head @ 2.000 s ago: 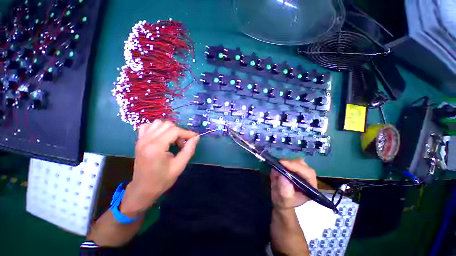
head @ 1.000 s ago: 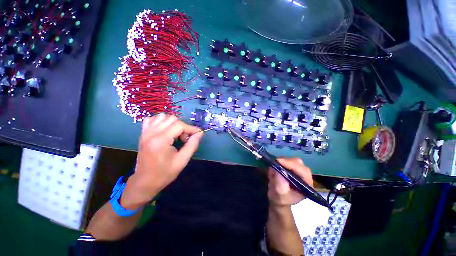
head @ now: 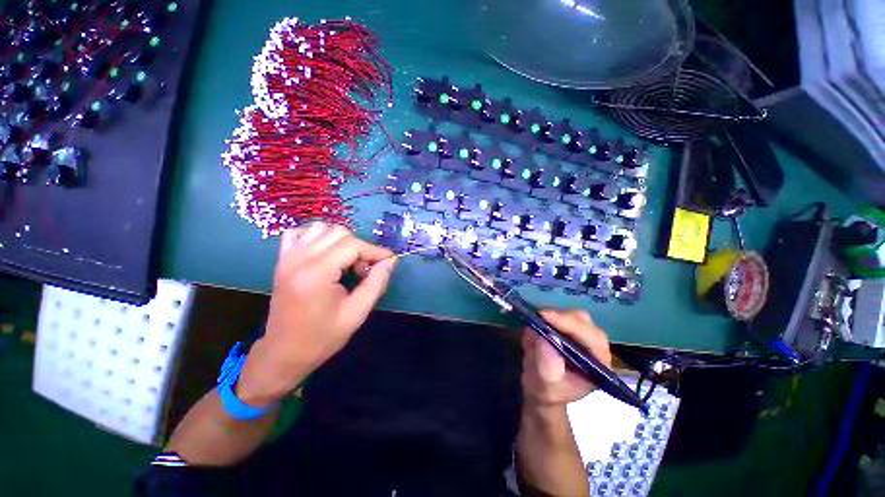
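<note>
My right hand (head: 563, 359) holds the black soldering iron (head: 543, 328), its tip at the nearest row of small black parts (head: 514, 264), toward the row's left end. My left hand (head: 325, 281) pinches a thin lead wire (head: 415, 253) between thumb and forefinger; the wire runs to the iron tip. The exact contact at the tip is blurred by glare. Four rows of black parts with green dots lie on the bench. A big bundle of red lead wires (head: 311, 126) with white ends lies left of the rows.
A black tray (head: 112, 238) of wired parts is at left. At right are a fan guard (head: 670, 105), a yellow sponge (head: 688, 234), a round tin (head: 745, 284) and a dark box (head: 794, 281). A clear hood (head: 582, 44) is behind. White trays (head: 112, 359) sit below the bench edge.
The view has shifted a little, so the bench things sit slightly differently in the picture. Both hands keep their grips, and the iron tip stays at the nearest row's left part.
</note>
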